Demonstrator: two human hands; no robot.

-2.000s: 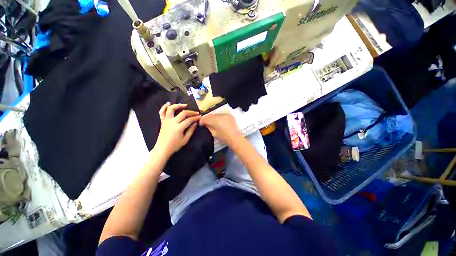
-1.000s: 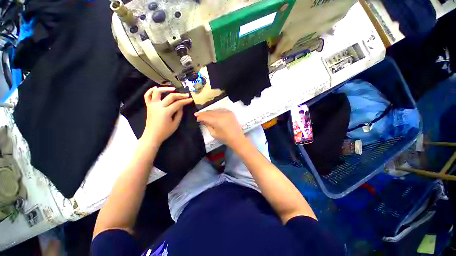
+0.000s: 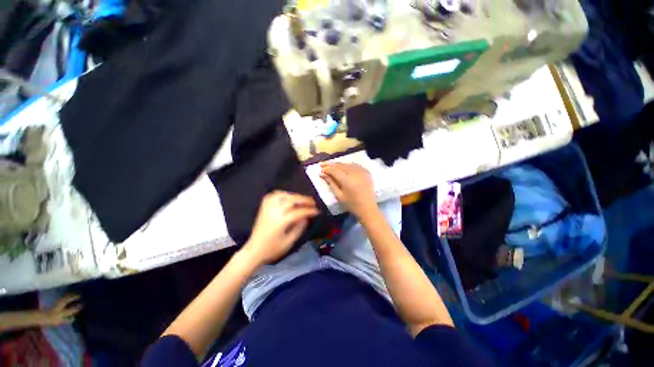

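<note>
A black garment piece (image 3: 262, 179) lies at the table's front edge, left of and in front of the needle area, and hangs toward my lap. My left hand (image 3: 281, 223) is on its lower part, fingers bent; the blurred view does not show whether they pinch the cloth. My right hand (image 3: 348, 185) rests on the white table right of the cloth's edge, thumb and fingers close together; a hold is not clear. The cream sewing machine head (image 3: 323, 61) has a green panel (image 3: 430, 69) and a bright blue piece (image 3: 329, 126) at the needle. A black scrap (image 3: 389, 127) hangs right of it.
Large black panels (image 3: 150, 136) lie left of the machine. A blue basket (image 3: 534, 292) on the right holds black cloth and light blue plastic (image 3: 548, 215). A phone (image 3: 449, 209) is on its edge. Another person's hand (image 3: 66, 309) shows at the lower left.
The camera view has shifted. My left hand has moved from beside the needle down toward my lap. The garment piece has come away from the needle toward me. Another person's hand has appeared.
</note>
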